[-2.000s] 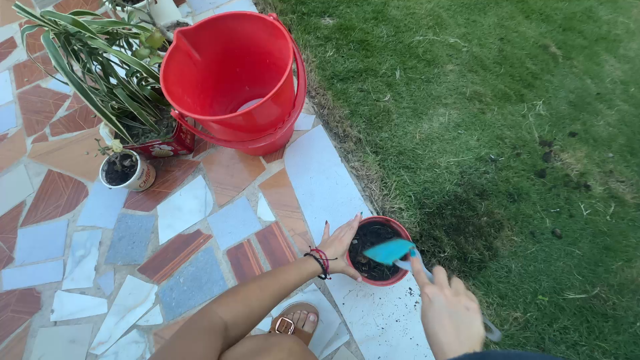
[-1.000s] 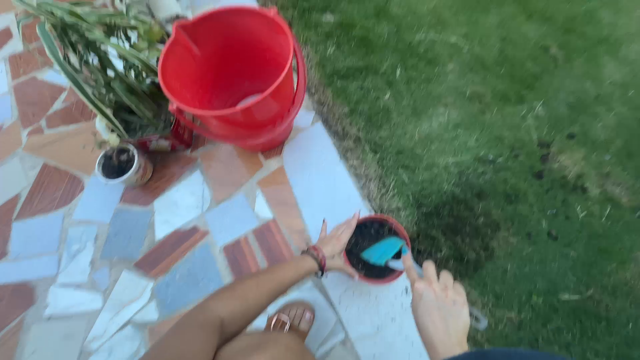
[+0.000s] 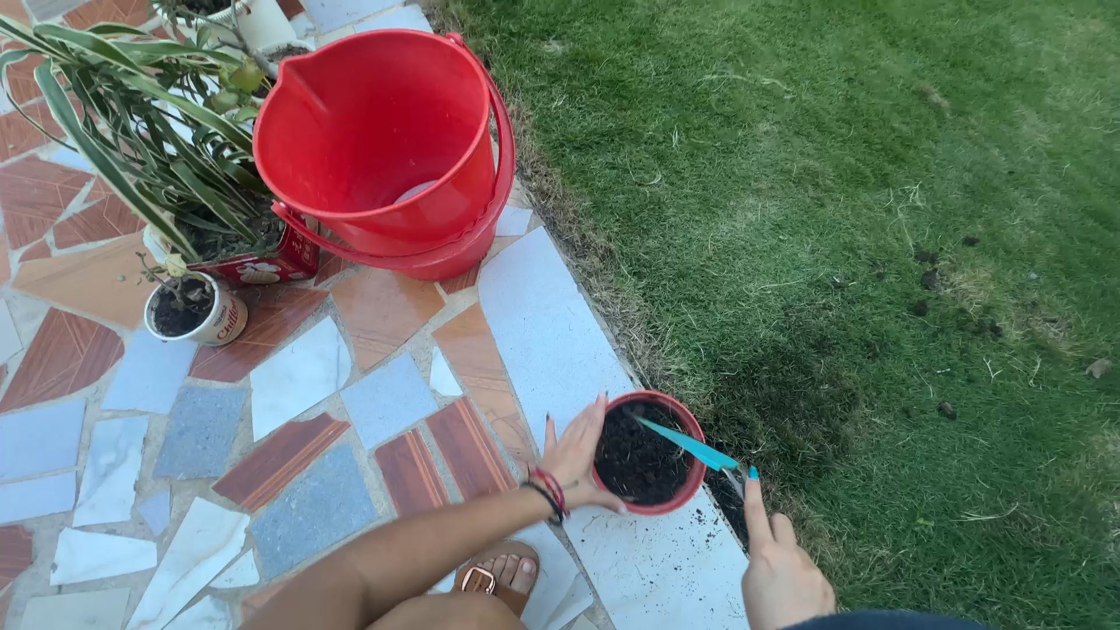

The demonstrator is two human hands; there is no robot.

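Dark soil (image 3: 639, 459) fills much of a round reddish plastic pot (image 3: 693, 490), which stands on the pale stone edging beside the lawn. My left hand (image 3: 573, 459) rests against the pot's left rim with fingers spread, the thumb at its lower side. In my right hand (image 3: 783, 560), right of and below the pot, is a hand trowel with a turquoise blade (image 3: 691, 444); the forefinger points along it. The blade is seen nearly edge-on and reaches over the right rim, its tip at the soil. My palm hides most of the handle.
Nested red plastic buckets (image 3: 376, 131) stand at upper left. Beside them are a striped-leaf plant (image 3: 157, 131) in a red container (image 3: 297, 254) and a small white cup (image 3: 223, 319) with a seedling. A sandalled foot (image 3: 503, 573) is below my left hand. Soil crumbs dot the stone and grass.
The trowel blade, seen broad side over the soil before, has turned nearly edge-on and lies more toward the pot's right rim. My left hand stays at the pot.
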